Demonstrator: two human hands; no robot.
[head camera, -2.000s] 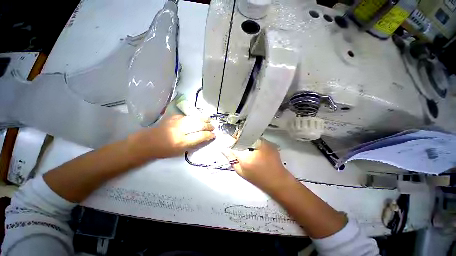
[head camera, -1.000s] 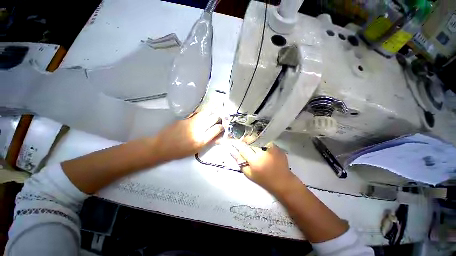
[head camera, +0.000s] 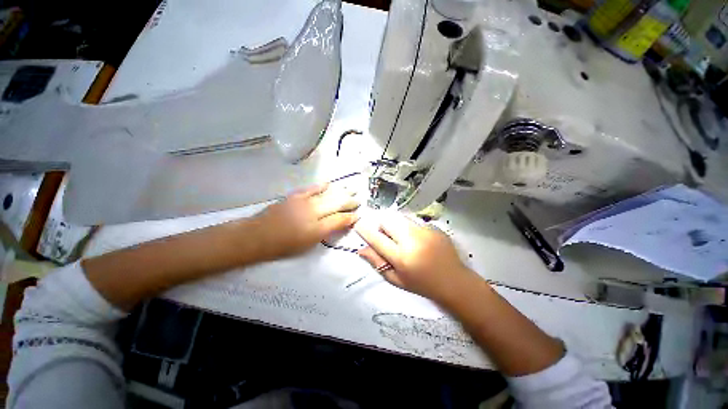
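Observation:
A long, curved, pale grey cloth piece (head camera: 199, 188) lies on the table left of the machine and runs to my left hand. My left hand (head camera: 311, 220) is on its right end, fingers pointing at the needle area. My right hand (head camera: 415, 252) is just right of it, fingers bent and close to my left fingertips in front of the presser foot (head camera: 385, 192). Lamp glare washes out the cloth at the fingertips, so what my right hand grips cannot be told. The off-white machine head (head camera: 455, 96) stands behind and right of my hands.
A plastic-wrapped lamp head (head camera: 310, 80) hangs left of the needle. A slim dark tool (head camera: 536, 237) and paper sheets (head camera: 646, 232) lie on the right. Yellow-labelled bottles (head camera: 631, 28) stand behind the machine. White papers (head camera: 60, 232) are at the left table edge.
The cloth's near edge now shows as a long line left of my left hand, and the cloth lies more spread out. Both hands stay at the needle. The view has shifted.

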